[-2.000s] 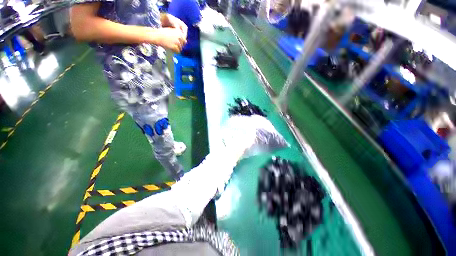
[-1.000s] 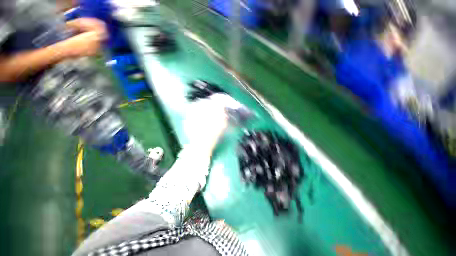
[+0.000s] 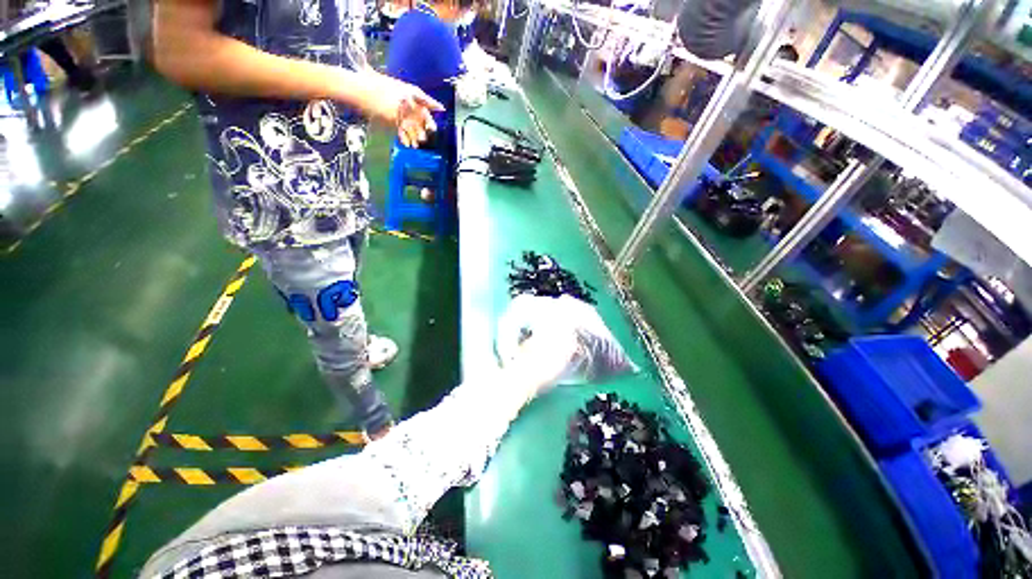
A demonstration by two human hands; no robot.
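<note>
My left hand (image 3: pixel 545 353) is at the end of a pale sleeve that reaches in from the lower left. It is overexposed and lies against a milky plastic bag (image 3: pixel 600 348) on the green surface (image 3: pixel 509 523). Its fingers blend into the bag, so I cannot tell whether they grip it. A large loose heap of small flat black pads (image 3: pixel 636 486), some with grey or shiny faces, lies nearer to me, to the right of the arm. A smaller black heap (image 3: pixel 545 275) lies just beyond the bag. My right hand is out of the picture.
A person (image 3: pixel 297 170) stands left of the line. Another person in blue (image 3: pixel 423 57) is farther along, near a blue stool (image 3: pixel 416 190). Black parts (image 3: pixel 512 164) lie farther up the surface. A metal rail (image 3: pixel 679 390) and blue bins (image 3: pixel 900 390) are on the right.
The view swung one way and back, and is now sharper. My left hand stays by the bag. The standing person's hands were together and one is now held out with fingers spread.
</note>
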